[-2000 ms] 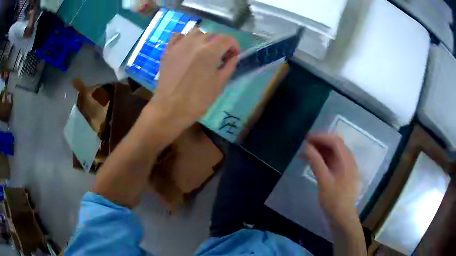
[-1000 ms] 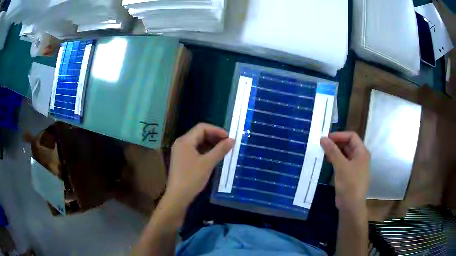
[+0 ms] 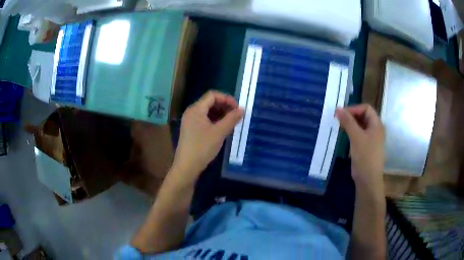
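Observation:
A dark blue cell circuit with a white strip down each long side lies over a larger clear glass sheet, which shows as a border around it. My left hand is at its left edge, thumb and finger pinched together at the white strip. My right hand is at its right edge, thumb and finger likewise close together at the other strip. Blur hides whether the fingertips grip the circuit or only touch it.
A pale green stack with a black mark bears more blue cells at left. White sheet piles line the back. Shiny glass lies on brown paper at right. A wire rack is at lower right, a cardboard box at lower left.
My right hand has left the bare glass, and my left hand has come from the cell pile. The circuit now lies over the glass, with a hand at each side. The view has shifted.

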